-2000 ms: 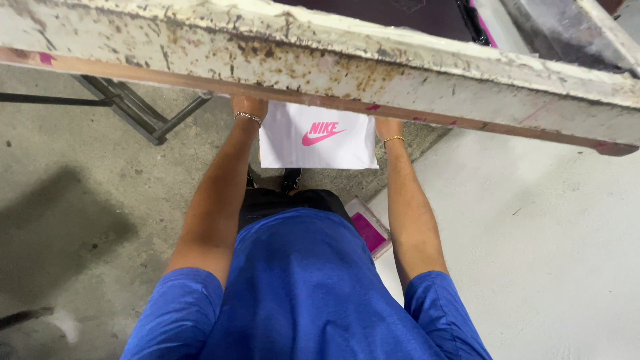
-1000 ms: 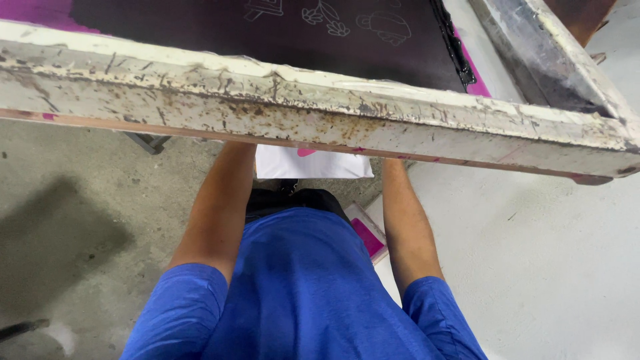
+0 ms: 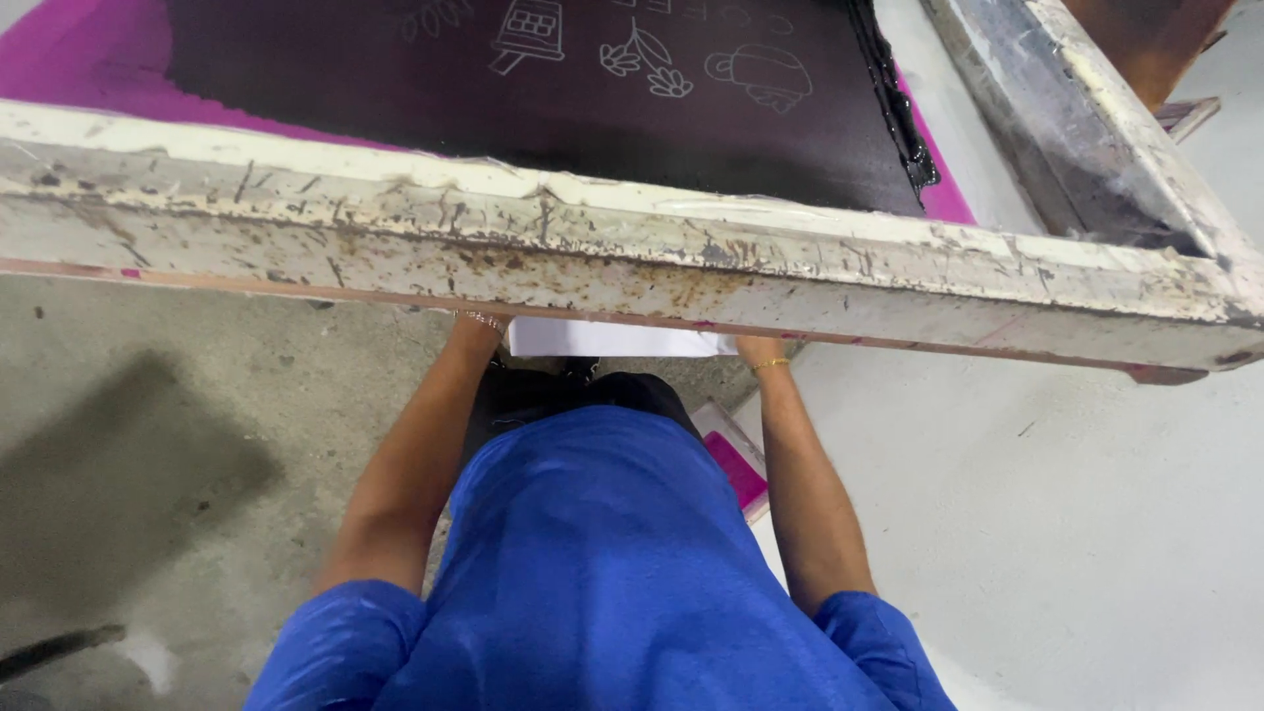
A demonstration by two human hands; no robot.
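Observation:
Below the near rail of a worn screen-printing frame (image 3: 592, 257), a strip of white sheet (image 3: 617, 338) shows between my hands. My left hand (image 3: 486, 326) is at its left edge, mostly covered by the rail, with a beaded bracelet at the wrist. My right hand (image 3: 758, 348) meets the sheet's right edge, its fingers partly hidden; a thin gold-coloured bracelet circles that wrist. Whether the fingers grip the sheet cannot be seen. Black ink (image 3: 474, 109) covers much of the screen mesh, where pale line drawings and letters show.
Thick black ink (image 3: 904, 128) lies along the mesh's right side, beside magenta mesh (image 3: 89, 69). A smaller frame with a magenta panel (image 3: 736, 469) is by my right forearm. Concrete floor (image 3: 118, 494) is at left, a pale smooth surface (image 3: 1027, 523) at right.
The pink print on the white sheet, visible two seconds ago, is now out of sight, and less of the sheet shows under the rail. My wrists with their bracelets, hidden one second ago, show again.

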